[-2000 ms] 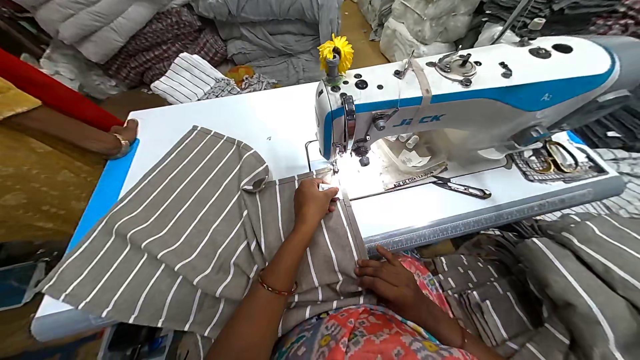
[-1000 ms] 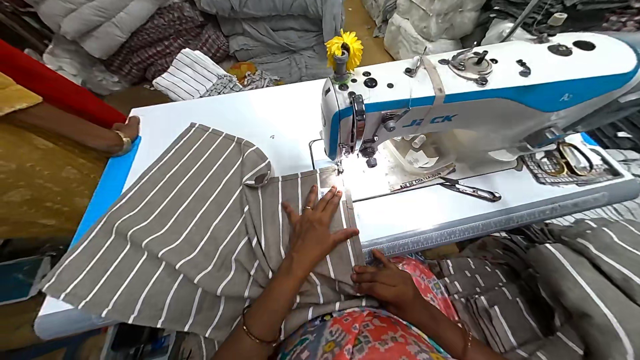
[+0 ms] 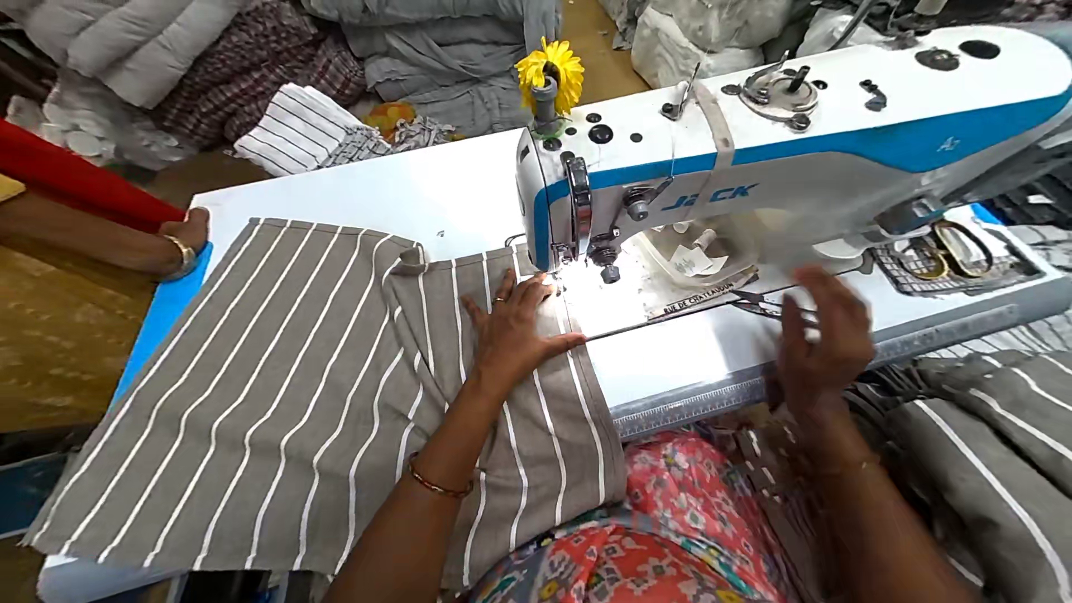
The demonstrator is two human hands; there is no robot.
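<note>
Grey-brown fabric with white stripes (image 3: 293, 402) lies across the white sewing table (image 3: 469, 193), its upper right edge at the needle area of a white and blue sewing machine (image 3: 804, 126). My left hand (image 3: 511, 339) rests flat on this fabric with spread fingers, their tips close to the lit presser foot. Raised over the table's front edge, my right hand (image 3: 825, 343) is empty, blurred, its fingers apart. Black thread snips (image 3: 762, 306) lie just left of its fingers, partly hidden behind them.
Gold-handled scissors (image 3: 942, 255) sit in a wire tray (image 3: 997, 276) at right. A clear container with scraps (image 3: 699, 255) stands under the machine arm. Another person's hand (image 3: 188, 239) touches the table's left corner. Striped fabric (image 3: 980, 452) is piled at lower right; a ruler strip (image 3: 695, 406) edges the table.
My right hand has left the fabric's lower right edge and moved right and up, over the table's front edge near the snips. My left hand stays on the fabric, fingers more spread than two seconds ago.
</note>
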